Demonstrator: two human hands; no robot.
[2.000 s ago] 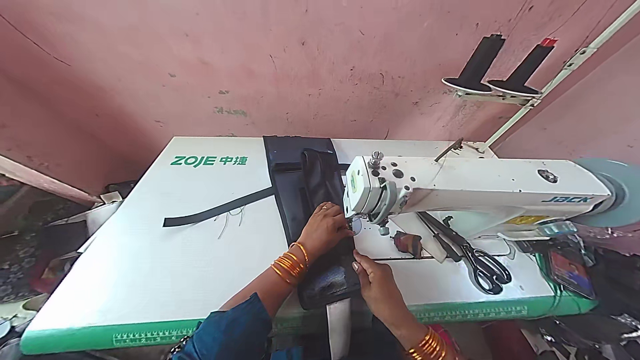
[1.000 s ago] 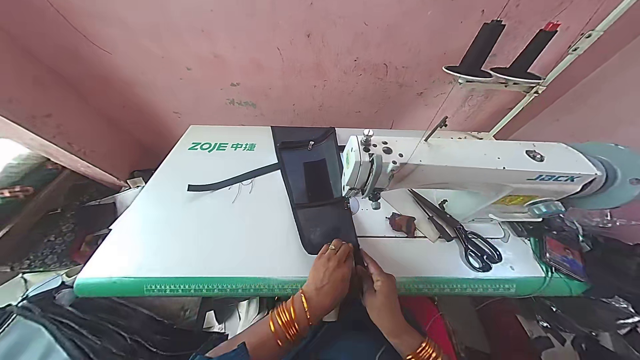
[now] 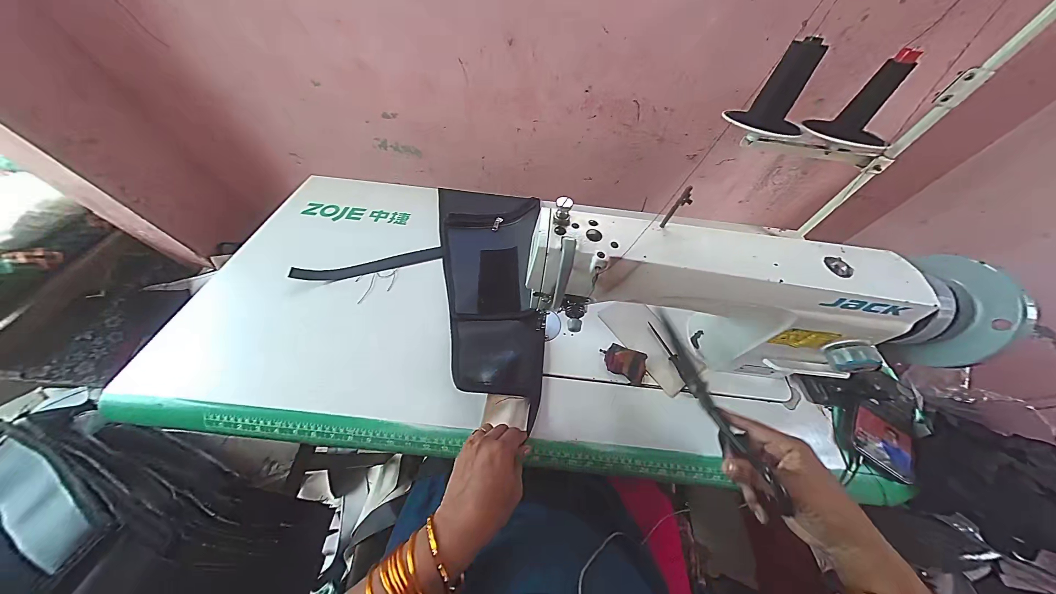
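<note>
A dark bag panel (image 3: 495, 355) with a zipper and a black patch lies partly beneath the head of a white sewing machine (image 3: 701, 272). From its lower end hangs a pale strip (image 3: 505, 412), pinched in the fingers of my left hand (image 3: 487, 470) at the table's front edge. My right hand (image 3: 771, 470) grips black-handled scissors (image 3: 701, 392) by the handles, their blades pointing up and left over the machine bed. A narrow black strap (image 3: 363, 266) extends left from the panel, with loose threads beside it.
A dark reddish scrap (image 3: 625, 363) and a pale flat piece (image 3: 664, 371) lie right of the needle area. A phone (image 3: 883, 441) sits at the table's right end. Two thread cones (image 3: 788, 87) stand on a rack. Dark material (image 3: 165, 503) is piled at lower left.
My right hand has left the panel and picked up the scissors that lay beside the machine. My left hand has stayed at the panel's lower end. The panel, folded at first, now lies flatter.
</note>
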